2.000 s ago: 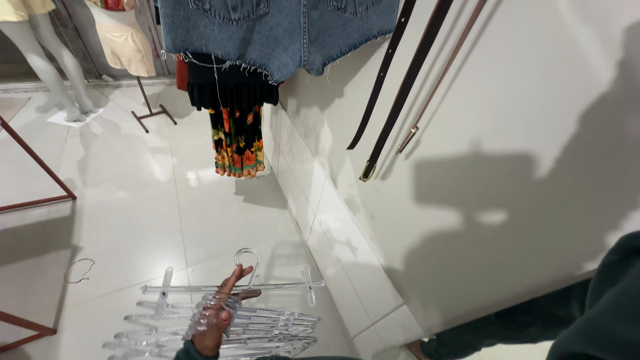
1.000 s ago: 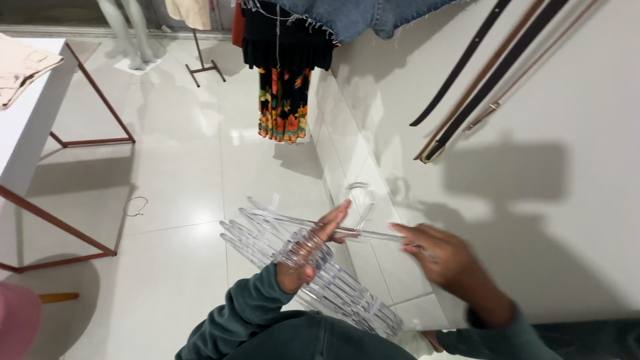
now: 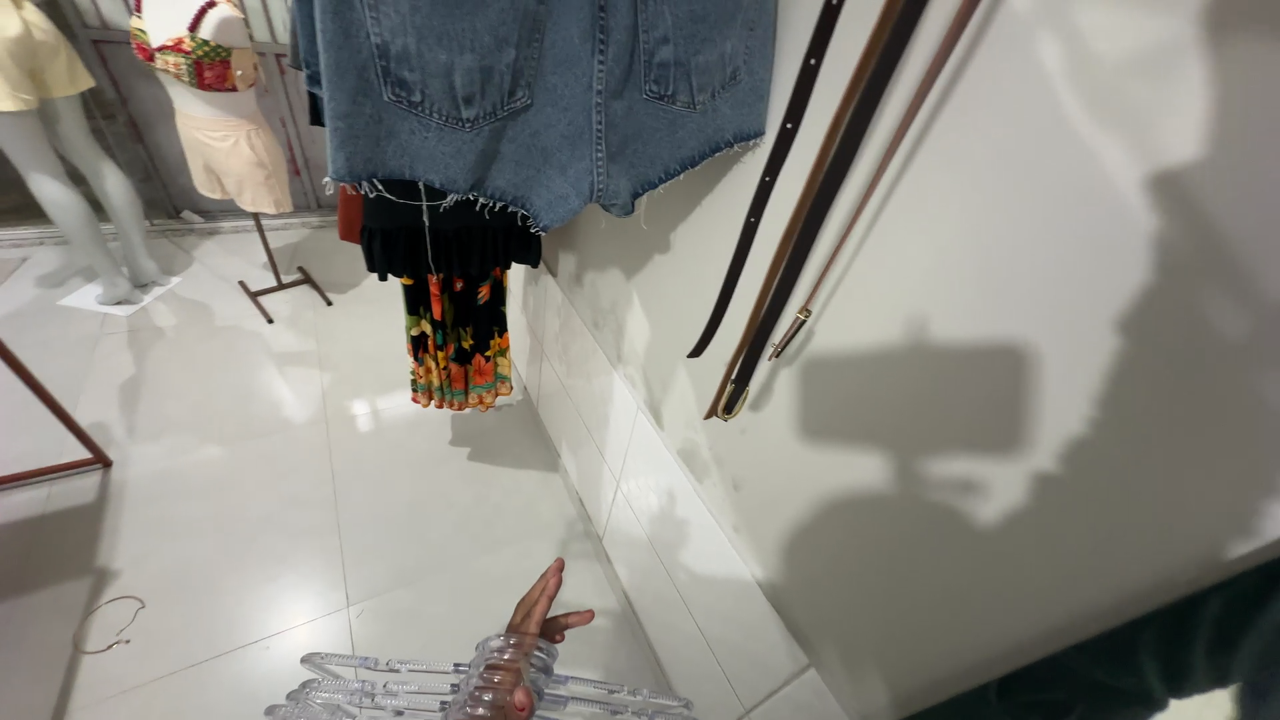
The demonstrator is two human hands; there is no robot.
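Note:
My left hand (image 3: 530,630) is at the bottom centre, palm sideways, with its fingers stretched and spread. The hooks of several clear plastic hangers (image 3: 400,688) are looped around it at the base of the fingers and the thumb. Their ribbed arms reach out to both sides and run past the lower edge of the view. My right hand is out of view. Above hang frayed blue denim shorts (image 3: 560,110), with a black ruffled garment (image 3: 450,240) and a floral-print garment (image 3: 460,345) below and behind them.
Several belts (image 3: 770,220) hang against the white wall (image 3: 1080,240) at the right. A tiled ledge (image 3: 640,500) runs along its foot. Mannequin legs (image 3: 80,190) and a shorts display form (image 3: 235,160) stand at the back left. A brown metal frame (image 3: 60,420) is at the left; a thin loop (image 3: 110,625) lies on the floor.
One second ago my right hand held a clear hanger beside my left; now neither that hand nor that hanger at my left fingertips is in view. The view has shifted noticeably.

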